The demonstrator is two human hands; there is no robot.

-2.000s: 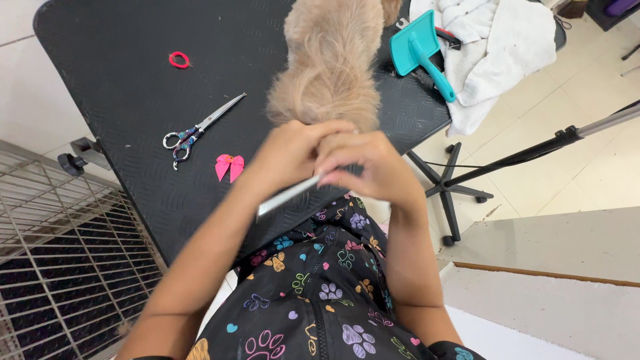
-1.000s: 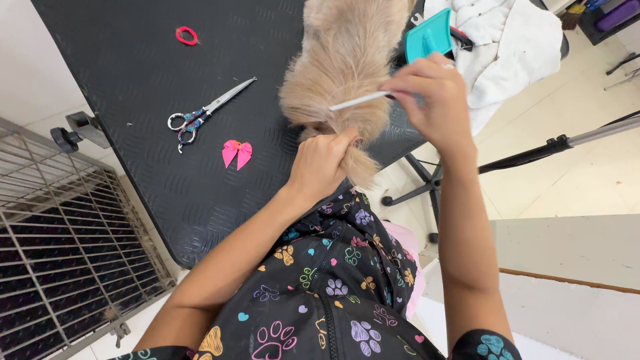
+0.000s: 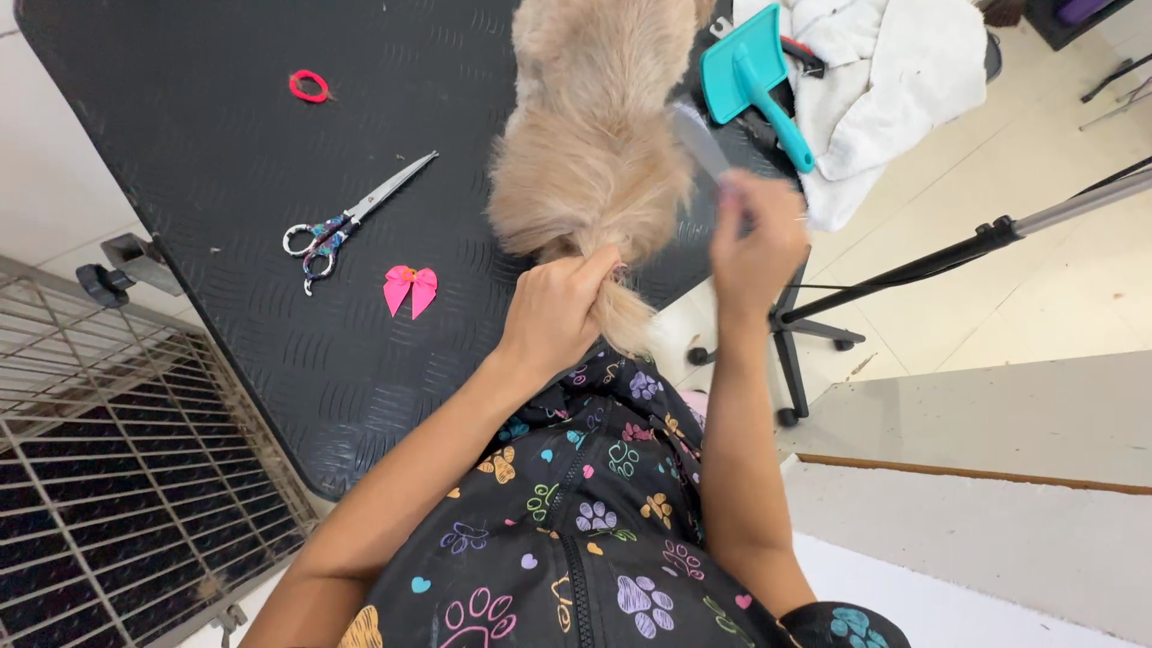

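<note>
A small tan dog (image 3: 598, 144) is on the black grooming table, its fluffy end toward me. Hair is gathered in my left hand (image 3: 562, 301), the fingers closed around a tuft that hangs out below them. My right hand (image 3: 760, 234) is raised at the dog's right side in the view, gripping a pale comb (image 3: 697, 135) that is blurred. Grooming scissors (image 3: 360, 211) with patterned handles lie on the table left of the dog. Below them is a pink ribbon bow (image 3: 411, 290), and farther up a red elastic band (image 3: 309, 86).
A teal slicker brush (image 3: 754, 81) lies by white towels (image 3: 877, 81) at the table's right corner. A wire cage (image 3: 126, 432) stands at lower left, near a table clamp (image 3: 130, 270). On the right are a wheeled stand (image 3: 900, 274) and a low ledge (image 3: 972, 468).
My right hand with the comb has moved from over the dog's hair to its right side. My left hand keeps its hold on the tuft; two seconds ago both hands were together.
</note>
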